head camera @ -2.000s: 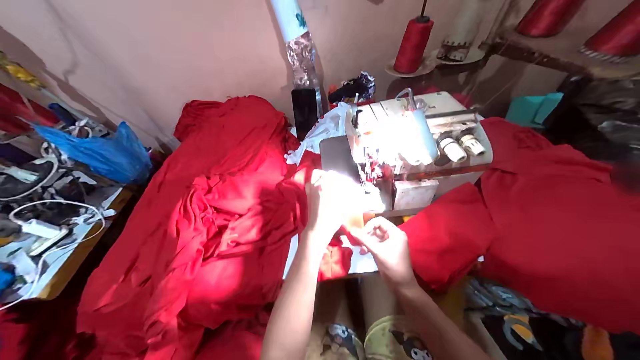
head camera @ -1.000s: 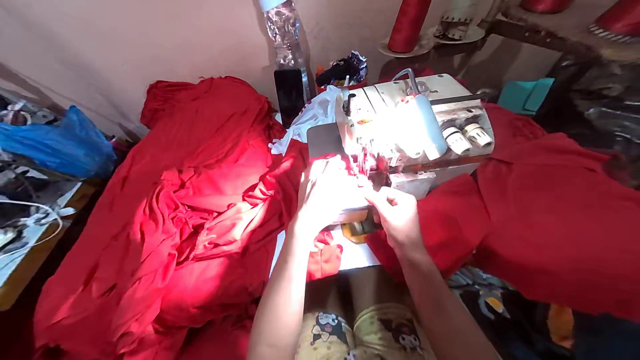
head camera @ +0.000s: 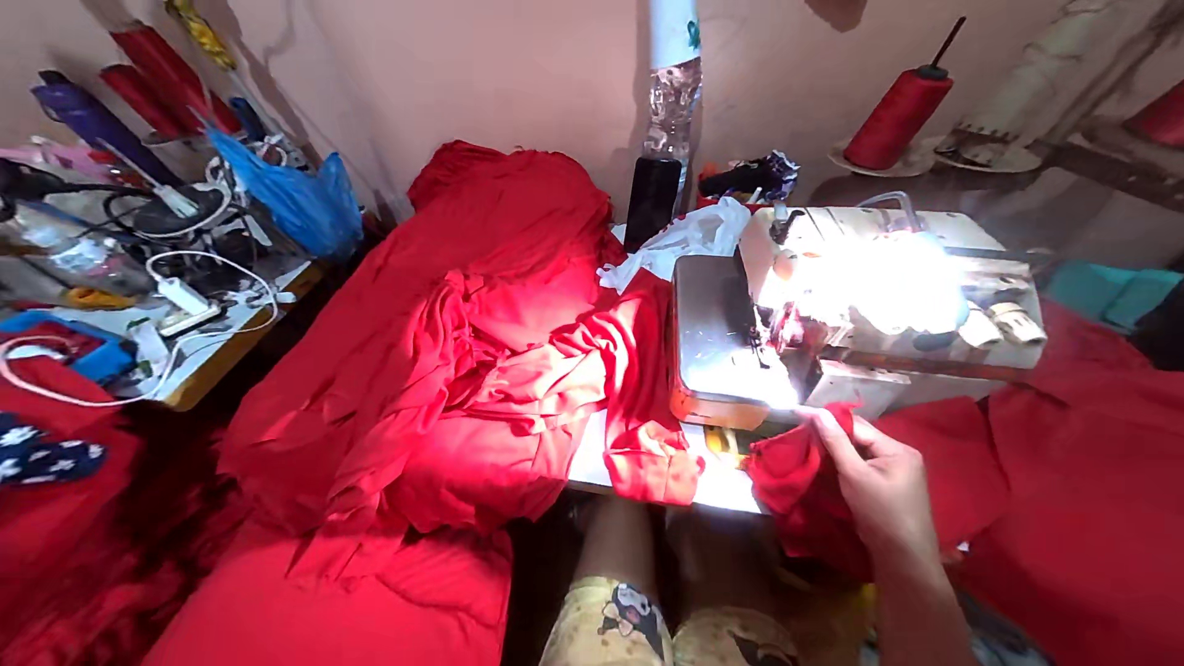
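Note:
My right hand [head camera: 879,472] pinches a bunched piece of red fabric [head camera: 795,467] just in front of the overlock sewing machine [head camera: 888,277]. Glare from a bright lamp hides part of the machine's head and needle area. The machine's flat metal cloth plate [head camera: 717,342] lies bare, with the fingertips near its right front corner. A narrow strip of red fabric [head camera: 647,388] hangs over the table edge, left of the plate. Farther left, a large heap of red fabric [head camera: 518,231] covers the tabletop. My left hand is outside the picture.
A red thread cone [head camera: 897,120] stands behind the machine. Near the wall are a dark phone [head camera: 652,199], a clear plastic bottle [head camera: 672,111] and a white plastic bag [head camera: 689,239]. A side table [head camera: 213,370] at left holds cables and a blue bag [head camera: 296,199]. More red fabric [head camera: 1091,481] spreads at right.
My left hand has left the cloth plate and gone out of view. My right hand now holds red fabric at the plate's right front corner. The view has swung left.

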